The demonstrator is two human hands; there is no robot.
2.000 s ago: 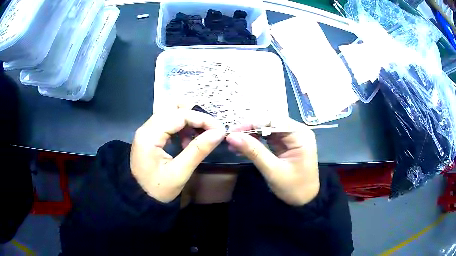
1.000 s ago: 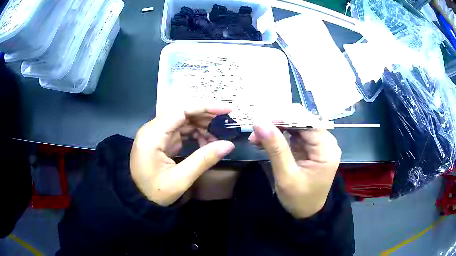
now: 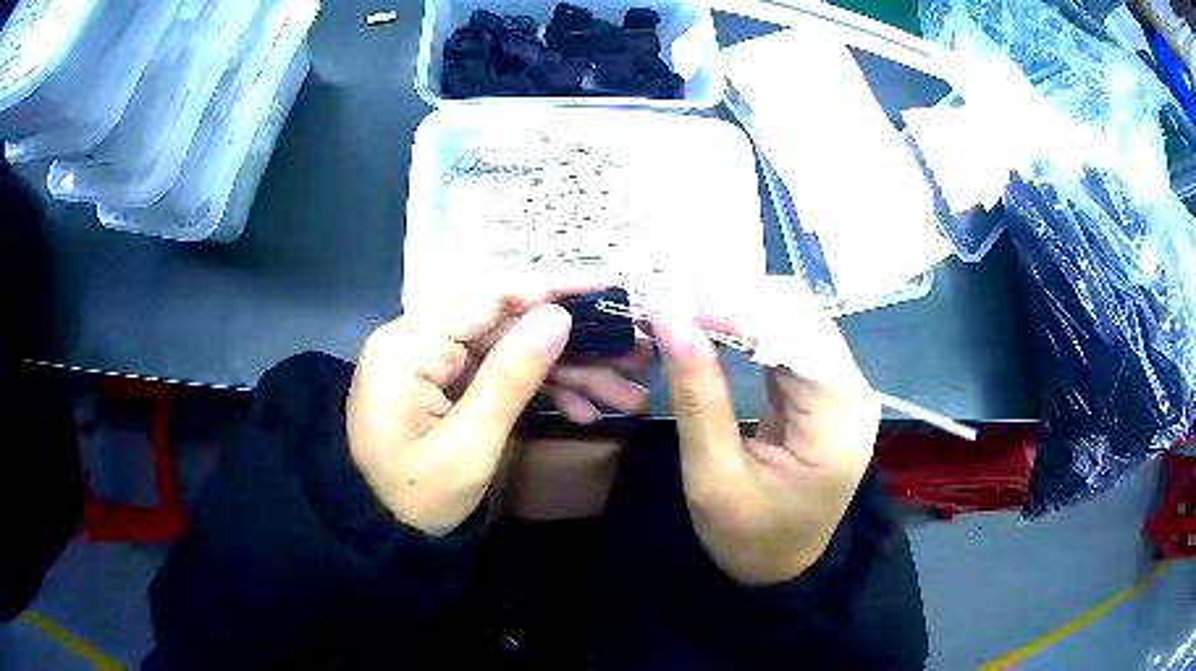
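My left hand [image 3: 453, 406] holds a black plastic housing [image 3: 603, 325] between thumb and fingers, over the near edge of the bench. My right hand [image 3: 774, 433] pinches thin white leads [image 3: 721, 334] just right of the housing. The lead ends meet the housing's upper right part; how deep they sit cannot be told. A white lead end sticks out past my right hand, slanting down to the right. The lead tub [image 3: 551, 216], full of white leads, is just behind my hands.
The housing tub [image 3: 702, 95] with black pieces stands behind the lead tub. Stacked tubs [image 3: 197, 131] are at left. White sheets [image 3: 839, 157] lie over a clear tray at right. A clear plastic bag [image 3: 1102, 302] is far right. A loose white piece [image 3: 380, 17] lies at the back.
The housing has turned in my left hand, and my left thumb has moved up onto it. The leads' free end has swung from level to slanting down right.
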